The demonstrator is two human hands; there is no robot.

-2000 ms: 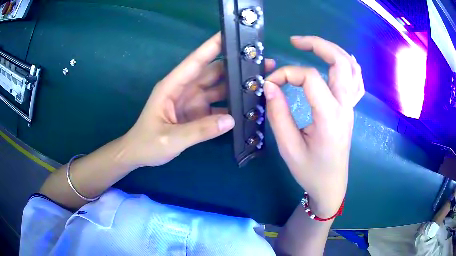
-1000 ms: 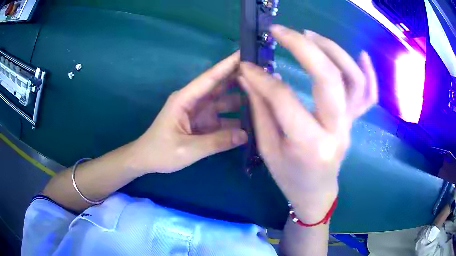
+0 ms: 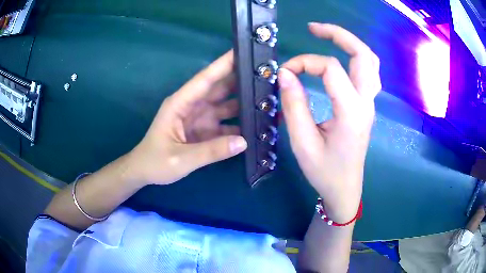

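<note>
A dark grey fixture bar (image 3: 244,90) stands nearly upright in the middle of the view, its top cut off by the picture's edge. Several small round modules (image 3: 265,71) with shiny or amber centres and whitish tabs sit in a row along it. My left hand (image 3: 184,125) grips the bar from its left side, thumb on the near edge, other fingers partly hidden behind it. My right hand (image 3: 333,106) has thumb and index fingertip together at the tabs of one module on the bar's right side. Whether a part is pinched there cannot be told.
Two tiny whitish bits (image 3: 70,81) lie on the green mat (image 3: 106,64) at left. A pale frame fixture (image 3: 33,112) lies at the left edge. A purple-white lamp (image 3: 434,77) glows at right. Another person's sleeve (image 3: 461,246) shows at lower right.
A second ago my right hand was across the bar, which was turned more edge-on. Now the bar's module side faces me and my right fingertips are at a module's tabs.
</note>
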